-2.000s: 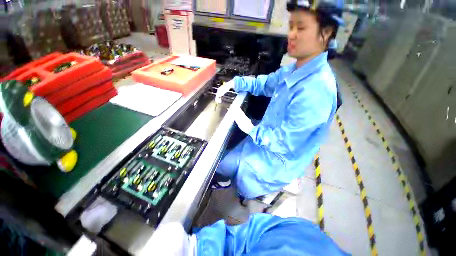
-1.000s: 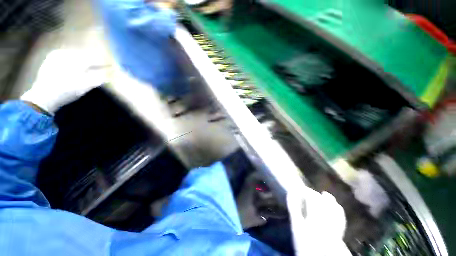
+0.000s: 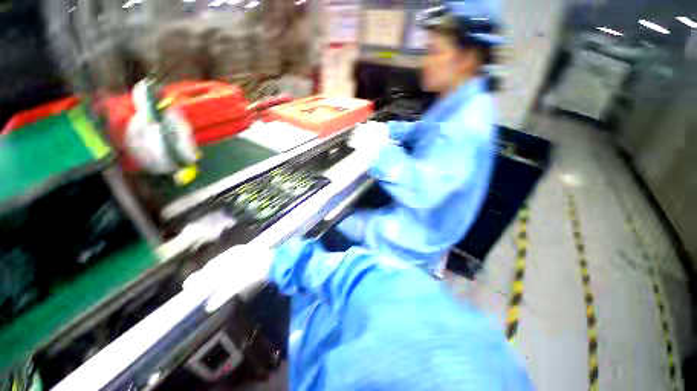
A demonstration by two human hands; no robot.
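Observation:
My right hand [image 3: 229,276], in a white glove with a blue sleeve, is over the pale front conveyor rail [image 3: 145,328]. It is blurred, and I cannot tell whether its fingers hold anything. My left hand is out of the picture. Ahead of my right hand, a black pallet [image 3: 325,182] with green boards [image 3: 267,197] lies between the rails. A pale crumpled thing [image 3: 205,229] lies at the line's far side, just beyond my hand.
A person in a blue smock [image 3: 439,168] sits ahead at the line, gloved hands over it. Red foam trays [image 3: 206,107], an orange-red tray [image 3: 325,113] and a fan [image 3: 160,137] stand beyond. A green shelf [image 3: 46,160] is left. A dark bin [image 3: 508,198] stands behind the person.
My view has swung away from the black tote and back along the line. My left hand has gone out of the picture. My right hand is still at the rail.

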